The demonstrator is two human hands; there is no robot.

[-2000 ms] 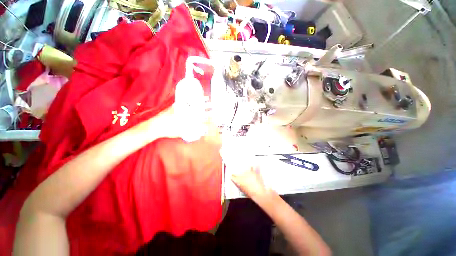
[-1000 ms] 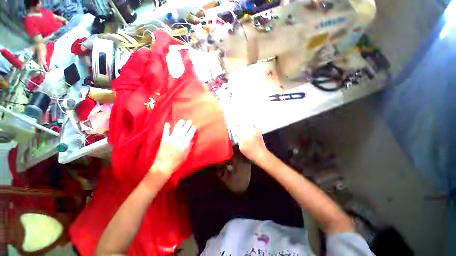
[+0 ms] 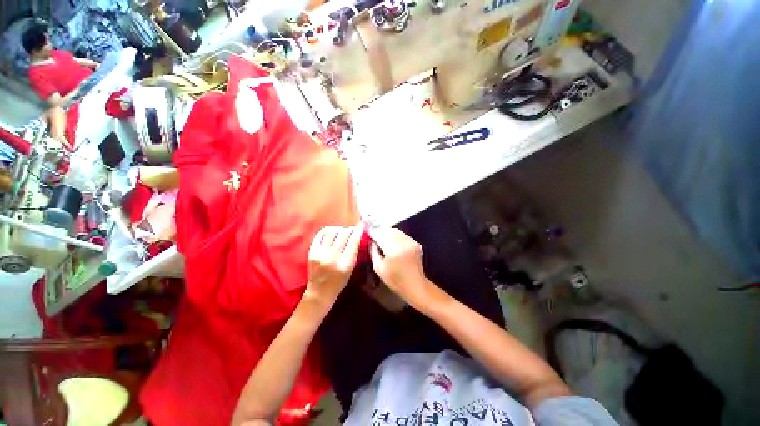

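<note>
The red garment [image 3: 275, 200] covers the left part of the table and hangs down over the lap, with small yellow lettering [image 3: 237, 178] on it. My left hand [image 3: 335, 256] and my right hand [image 3: 395, 256] are close together at the table's front edge. Both pinch the garment's edge at its right corner. The fingertips nearly meet, and the cloth between them is small and partly hidden. The cream sewing machine [image 3: 400, 58] stands behind. Its needle area is washed out by glare.
Dark thread snips [image 3: 460, 139] and black-handled scissors [image 3: 527, 93] lie on the white table [image 3: 500, 154]. A white tray [image 3: 142, 270] with scraps is at left. A person in red [image 3: 57, 79] is at the back left. A blue cloth [image 3: 708, 125] hangs at right.
My left hand has moved from lying flat on the cloth to the garment's right edge. My right hand has shifted slightly down and left to meet it. The view has also shifted.
</note>
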